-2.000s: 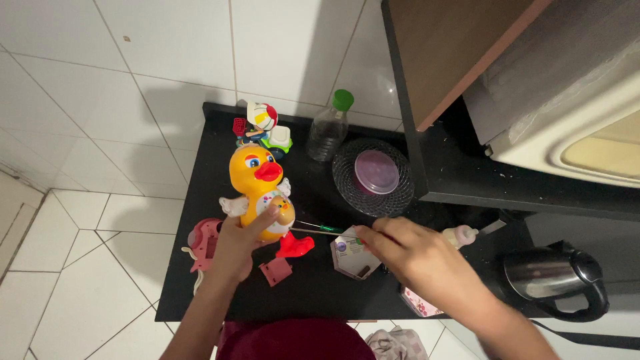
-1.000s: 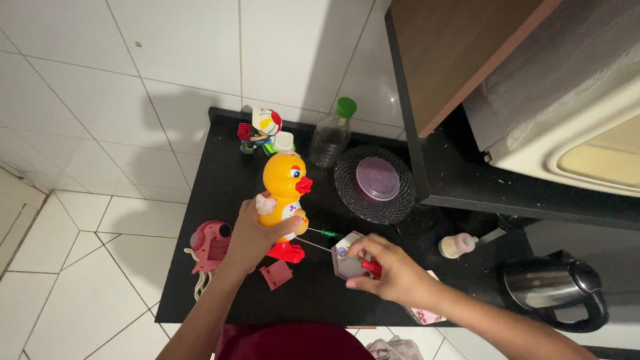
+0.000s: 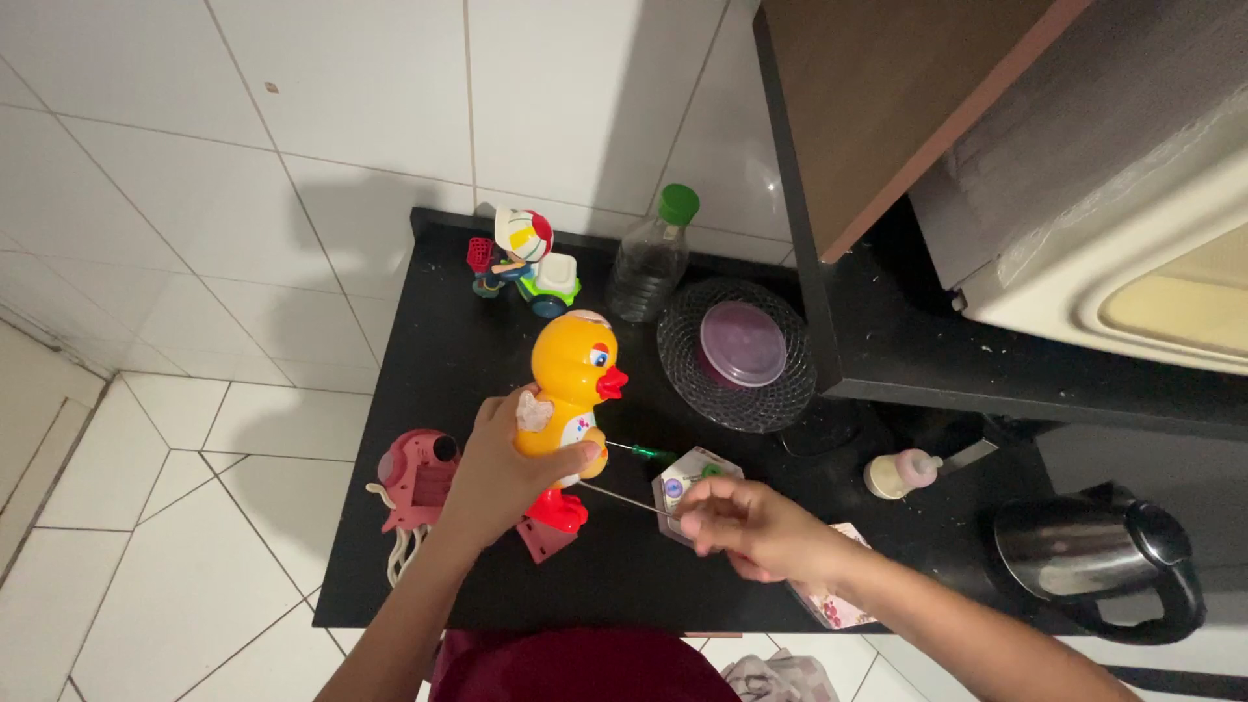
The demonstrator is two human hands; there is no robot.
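A yellow plastic toy duck [image 3: 573, 366] with red beak and feet stands upright, gripped round its body by my left hand [image 3: 517, 468]. My right hand [image 3: 746, 526] holds the end of a thin metal shaft [image 3: 624, 497], likely a screwdriver's, whose other end meets the duck's lower front; its handle is hidden by the fingers. Behind that shaft lies a second screwdriver with a green handle [image 3: 651, 453]. Under and beside my right fingers is a hexagonal box [image 3: 697, 470] with printed pictures. A pink plastic piece [image 3: 548, 538] lies by the duck's feet.
A pink toy [image 3: 421, 478] lies left on the black countertop [image 3: 585, 600]. Behind stand a toy tricycle rider [image 3: 531, 258], a green-capped bottle [image 3: 651, 258] and a glass plate [image 3: 682, 390] with a lidded bowl [image 3: 743, 343]. At right are a small bottle [image 3: 902, 475], an electric kettle [image 3: 1092, 556] and an overhanging shelf [image 3: 975, 390].
The duck has turned from facing forward to facing right since two seconds ago. A red handle seen in my right hand one second ago is now out of sight.
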